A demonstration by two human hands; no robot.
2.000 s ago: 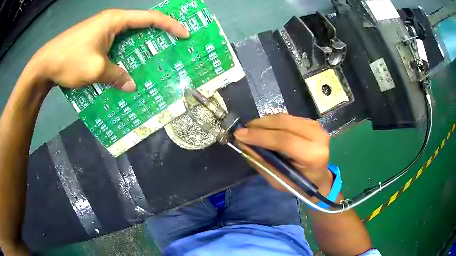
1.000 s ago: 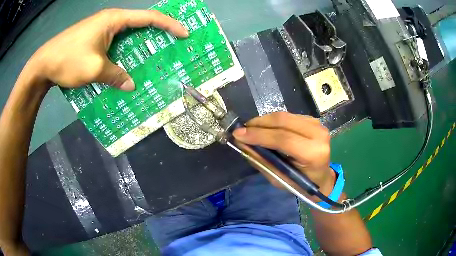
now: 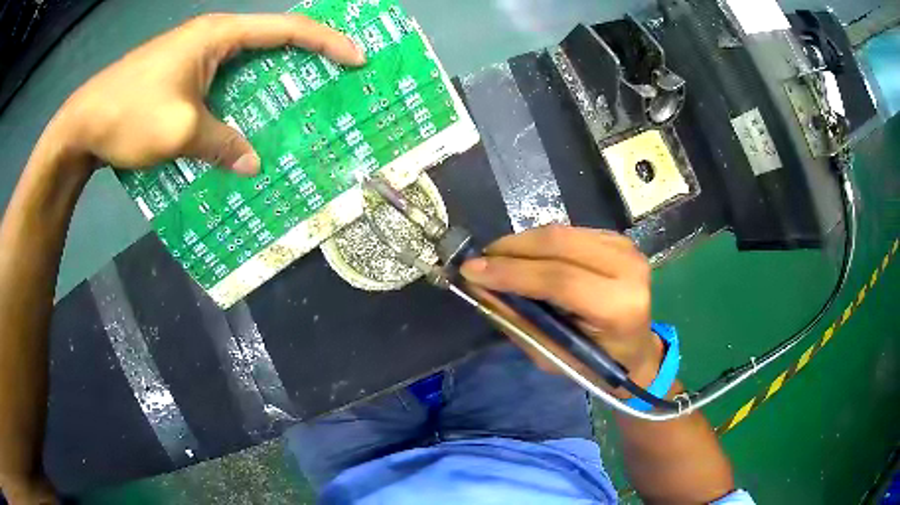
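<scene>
My left hand (image 3: 163,94) holds the green PCB panel (image 3: 326,148) from its far left side, thumb and fingers spread over its top face. The panel lies tilted, its pale strip edge toward me. My right hand (image 3: 577,291) grips the black handle of the soldering iron (image 3: 538,314). The iron's tip is at the panel near the pale strip; a thin silvery feed tube (image 3: 523,340) runs along the iron. The round dross cup (image 3: 380,258), full of grey-silver bits, sits under the panel edge and the iron tip. Exact tip contact is too small to tell.
A black iron stand (image 3: 622,79) with a yellow sponge (image 3: 646,176) is right of the panel. Beyond it is the dark feeder box (image 3: 755,128), its cable (image 3: 849,237) looping to the iron. A black mat (image 3: 345,355) with silvery tape bands edges the work surface.
The panel and my left hand have shifted slightly up and left. The iron tip has moved a little and now sits closer to the pale strip than one second ago.
</scene>
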